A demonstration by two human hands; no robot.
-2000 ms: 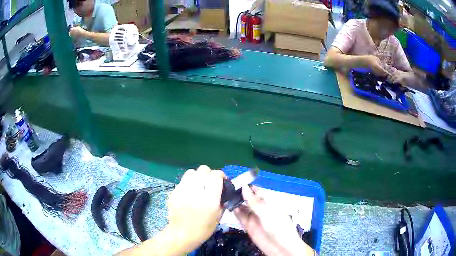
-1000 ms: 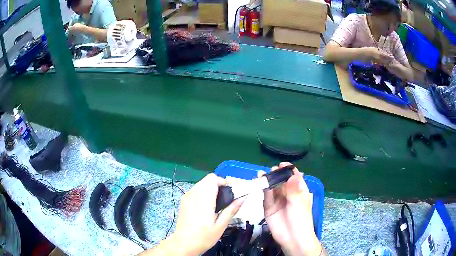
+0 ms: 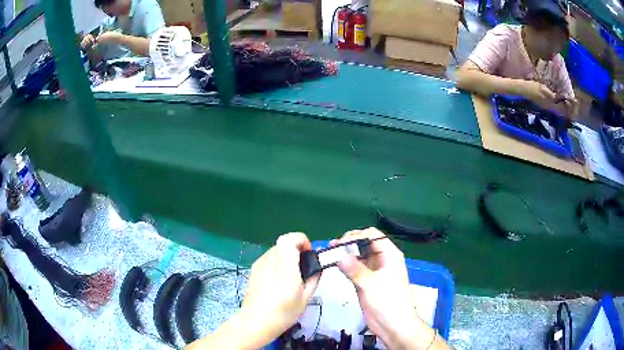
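My left hand (image 3: pixel 279 280) and my right hand (image 3: pixel 383 277) hold a black headband (image 3: pixel 311 264) between them above the blue parts tray (image 3: pixel 446 280). A pale strip shows between its black end at my left fingers and the black part at my right fingers. My fingers hide part of it. Black plastic fittings (image 3: pixel 328 340) lie on the white liner (image 3: pixel 425 301) in the tray, partly hidden by my hands. Three black curved headbands (image 3: pixel 164 301) with thin wires lie on the bench to the left.
A cable bundle (image 3: pixel 51 263), a black cloth-like lump (image 3: pixel 67 219) and a spray can (image 3: pixel 31 181) stand or lie at left. Black bands (image 3: pixel 410 231) lie on the green belt (image 3: pixel 274 164). A coiled cable (image 3: pixel 560 328) is at right. Two people work across the belt.
Bands on the belt have shifted right. My right hand has moved slightly down and left, with its fingers now over the band's right part. The held band is more level.
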